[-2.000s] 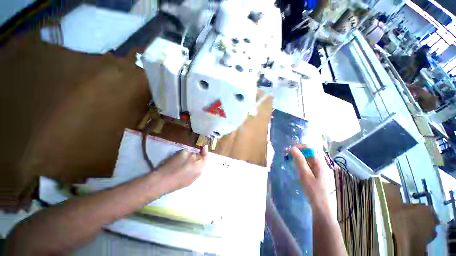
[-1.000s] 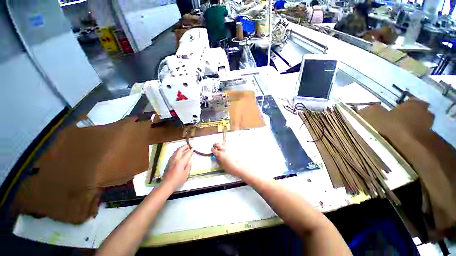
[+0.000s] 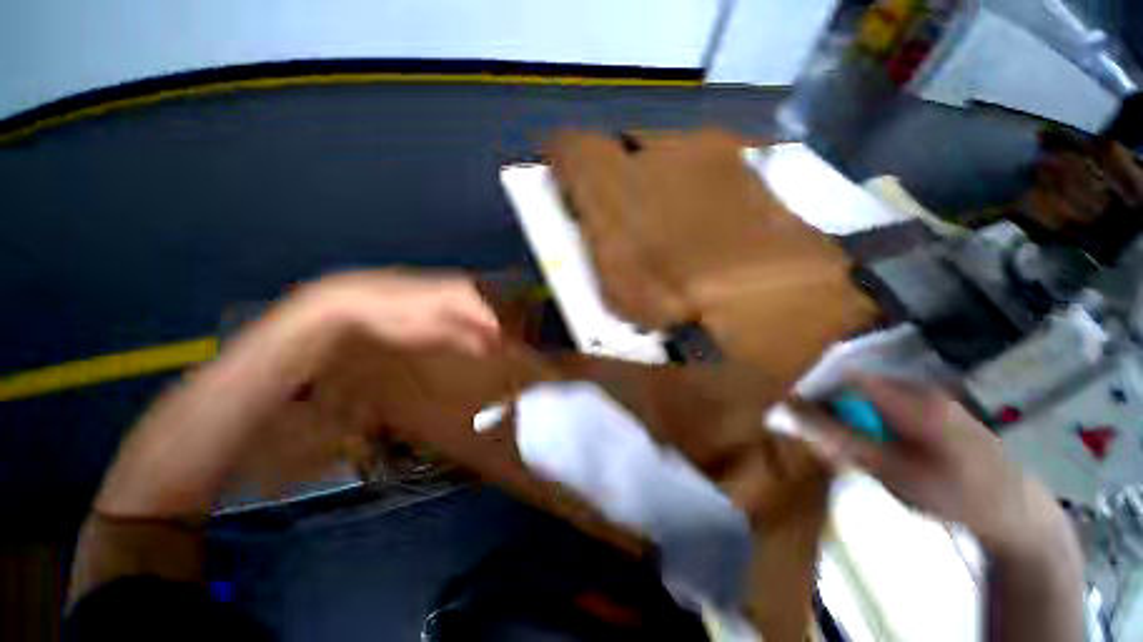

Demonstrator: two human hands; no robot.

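The view is strongly blurred. A brown panel (image 3: 564,376) lies slantwise in front of me, between my hands. A white-grey piece (image 3: 627,477) lies across it; blur hides what it is. My left hand (image 3: 414,314) is at the panel's upper left, fingers bent; whether it grips the panel cannot be told. My right hand (image 3: 915,439) is closed around a small tool with a teal handle (image 3: 860,415), at the panel's right end. The tool's tip is unclear.
A stack of brown panels (image 3: 715,238) lies on the white table (image 3: 558,251) beyond my hands. The white machine head with a red mark (image 3: 1096,439) is at the right edge. A white template (image 3: 890,558) with a yellow strip is lower right. Grey floor with yellow lines is left.
The view has swung left, away from the machine. My hands have left the curved strap at the clamp and moved far apart. A brown panel and a white-grey piece now show between them.
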